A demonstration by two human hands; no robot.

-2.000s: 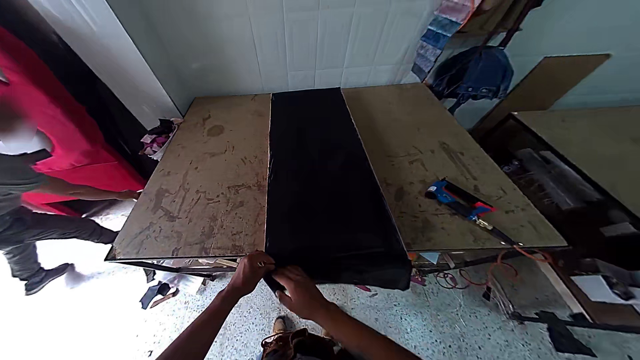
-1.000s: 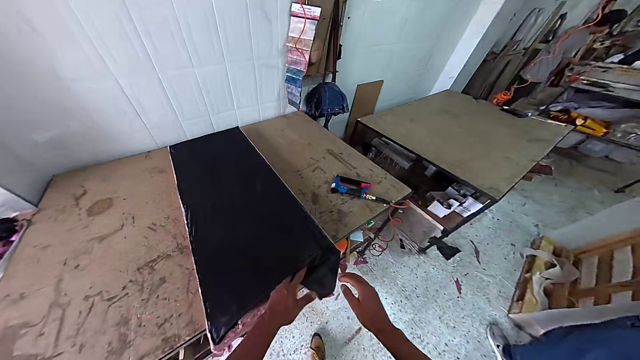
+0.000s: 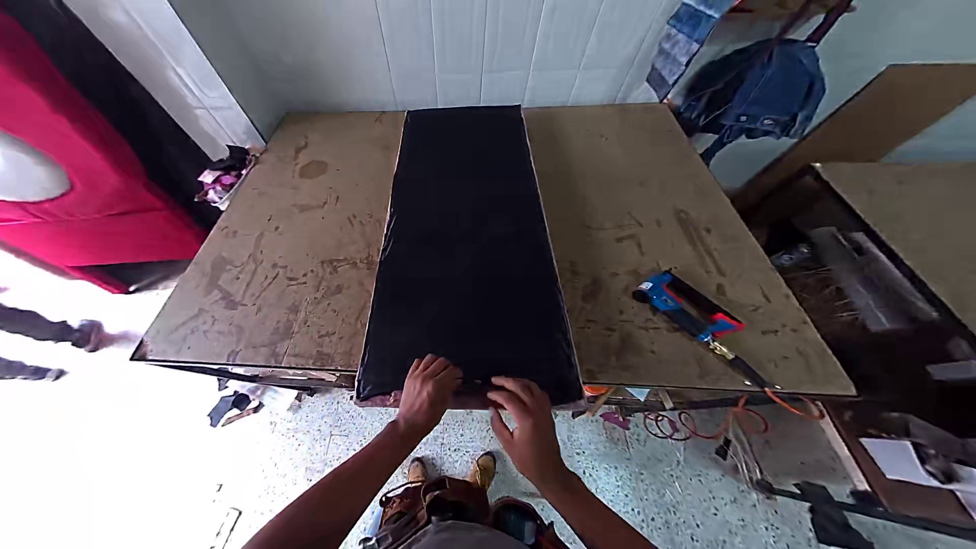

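A long panel covered in black fabric [image 3: 469, 244] lies across the worktable, its near end at the table's front edge. My left hand [image 3: 428, 393] rests on that near end with its fingers curled over the fabric edge; whether it pinches the cloth is unclear. Just to the right, my right hand [image 3: 524, 423] touches the same edge with fingertips, thumb apart from the fingers. A strip of reddish material shows beneath the black fabric between the hands. On the table's right side lies a blue and red pneumatic stapler [image 3: 690, 306], joined to an air hose.
The worktable [image 3: 297, 252] has a stained brown top. An orange hose [image 3: 736, 423] coils below its front right edge. A second table [image 3: 915, 198] with cluttered shelves stands at right. A denim backpack [image 3: 762, 95] hangs on the wall. A person's legs [image 3: 38, 328] show at far left.
The view has swung back left. My hands have moved from the panel's near right corner to the middle of its near edge. The fabric at that corner now lies flatter.
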